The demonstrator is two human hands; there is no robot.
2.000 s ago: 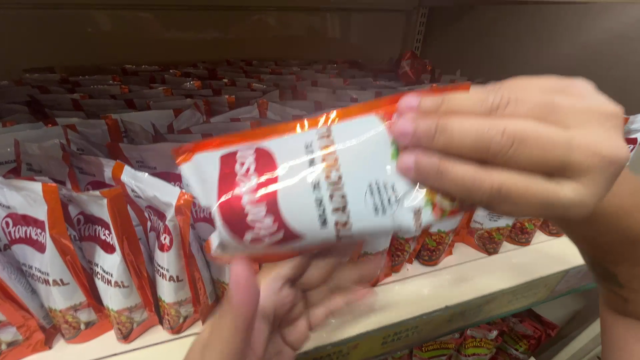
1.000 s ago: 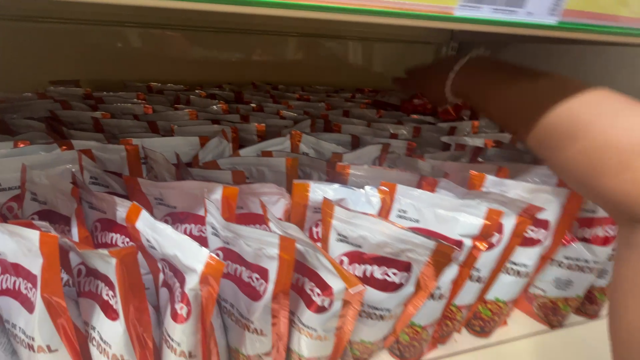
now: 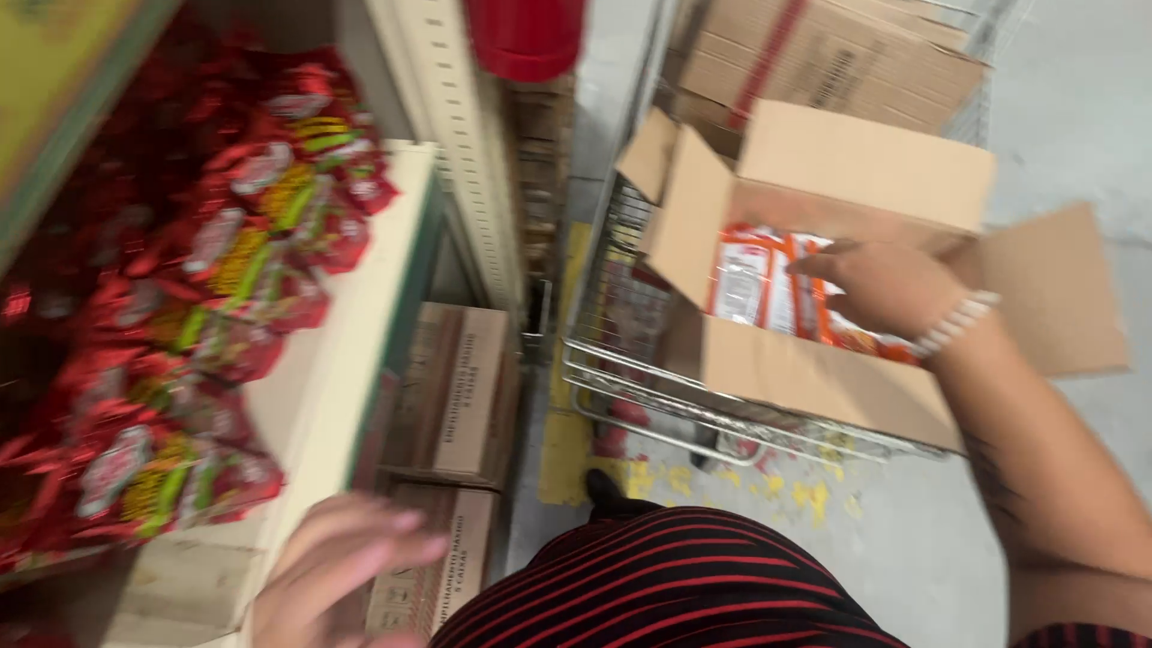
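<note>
My right hand [image 3: 886, 288] reaches into an open cardboard box [image 3: 819, 364], its fingers on white and orange sauce pouches [image 3: 747, 279] packed inside; whether it grips one I cannot tell. The box sits on a wire shopping cart [image 3: 666, 400]. My left hand [image 3: 346, 571], blurred and with fingers apart, holds nothing and is at the edge of a cream store shelf [image 3: 333, 360]. Red pouches [image 3: 243, 261] stand in rows on that shelf, to the left.
Closed cardboard boxes [image 3: 468, 387] are stacked on the floor beside the shelf. Flattened cardboard [image 3: 837, 67] lies at the cart's far end. A red container [image 3: 526, 36] is near the perforated shelf upright [image 3: 459, 135]. One box flap [image 3: 1053, 288] sticks out to the right.
The view has swung from the shelf of white and orange pouches down to the cart. My right hand, holding a pouch two seconds ago and at the shelf one second ago, is now in the box.
</note>
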